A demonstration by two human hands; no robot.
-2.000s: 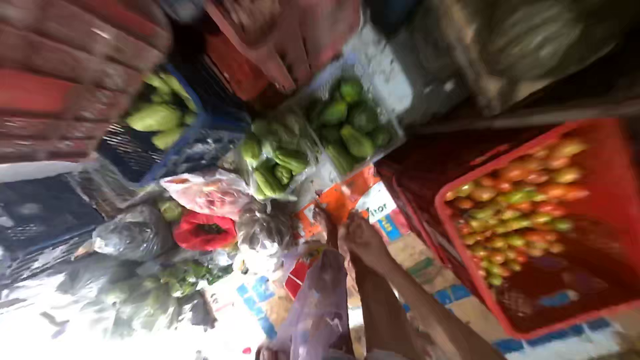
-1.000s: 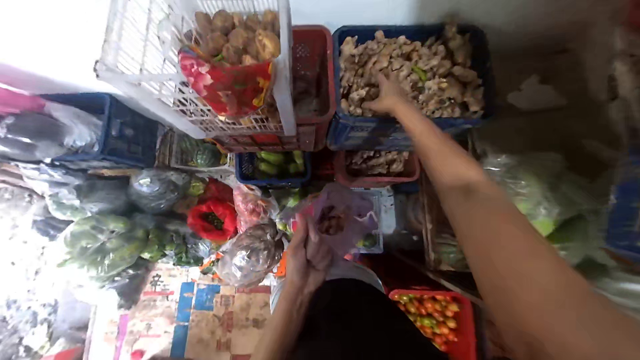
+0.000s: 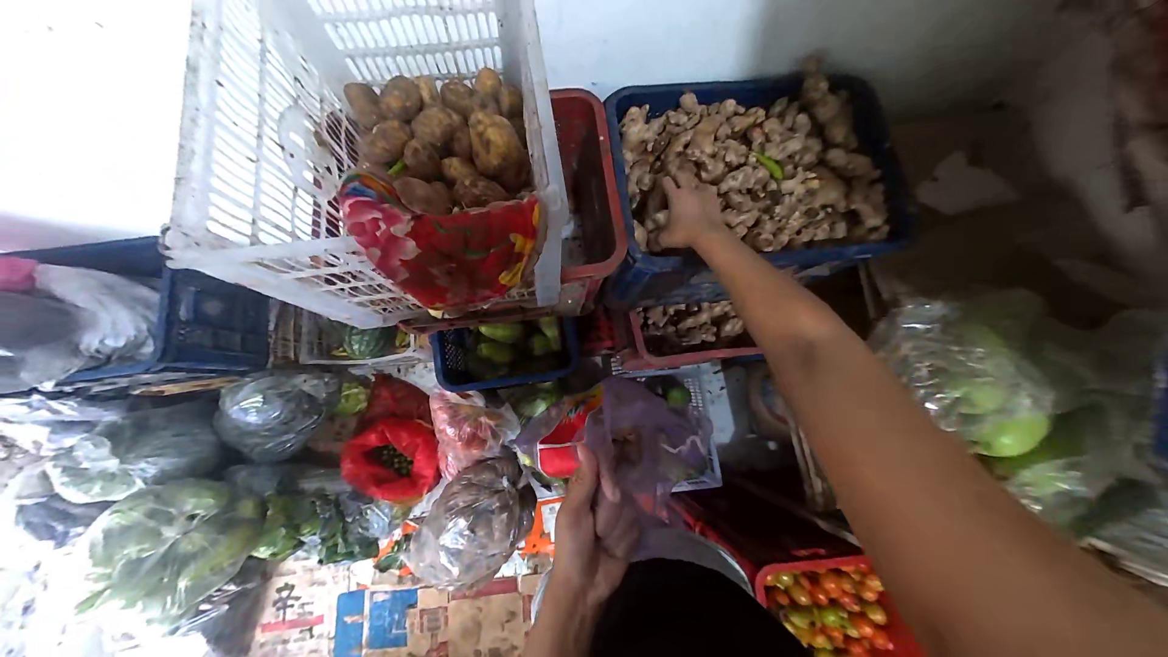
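My right hand [image 3: 691,213] reaches into a blue plastic crate [image 3: 890,239] heaped with ginger roots [image 3: 748,155]. Its fingers are spread and touch the ginger near the crate's front left; whether they grip a piece is unclear. A small green chili pepper [image 3: 769,165] lies on the ginger. Below and to the left, my left hand [image 3: 598,511] grips the edge of a thin purple plastic bag [image 3: 643,438]. Some brown pieces show inside the bag, but their kind is hard to make out.
A white plastic crate [image 3: 274,239] of potatoes [image 3: 438,128] with a red floral cloth [image 3: 438,246] stands left. Below are a blue basket [image 3: 505,380] of green vegetables, a red crate [image 3: 646,351] of ginger, bagged produce [image 3: 173,538] and a red crate [image 3: 765,584] of tomatoes [image 3: 826,607].
Two seconds ago both hands were together low by the plastic bag; now my right hand is in the ginger crate. The view has swung considerably since the first frame.
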